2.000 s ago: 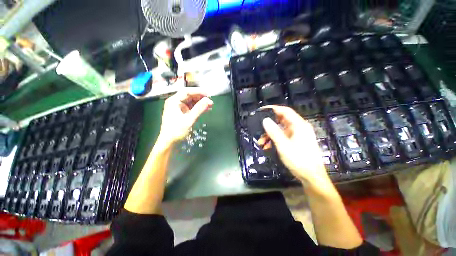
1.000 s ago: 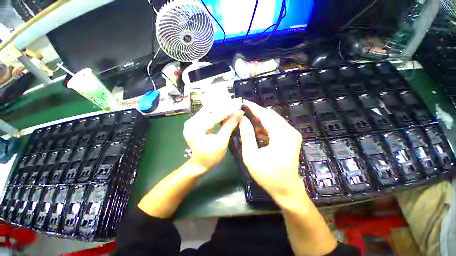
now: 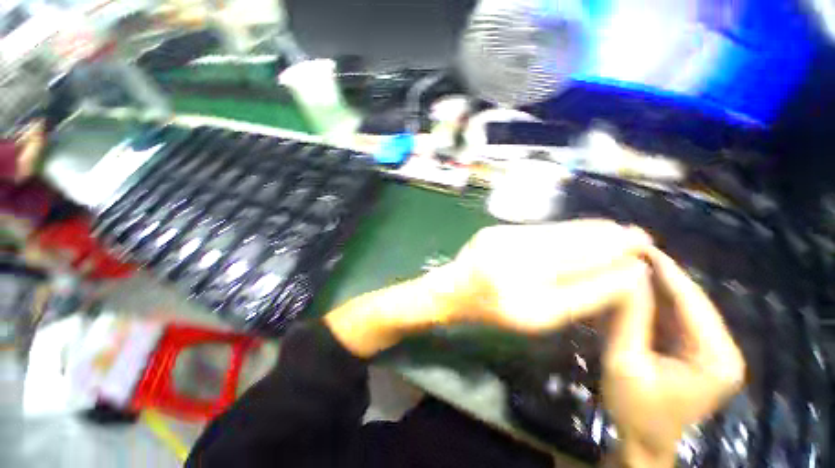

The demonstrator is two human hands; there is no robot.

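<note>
The frame is strongly blurred. My left hand and my right hand meet at the fingertips over the left part of the right black tray. A dark sliver, perhaps part of a device housing, shows between the fingertips, but the hands hide most of it. I cannot tell which hand grips it. The black tray stack lies on the green mat to the left. A few pale specks show on the mat just above my left wrist.
Along the back are a white fan, a bright blue screen, a blue mouse, a pale green cup and a dark phone. A red stool stands below at left. Part of a person in dark red shows at far left.
The view has swung left, so the bench things appear further right. My hands were apart two seconds ago, the right at the tray with a dark housing; they came together and remain together.
</note>
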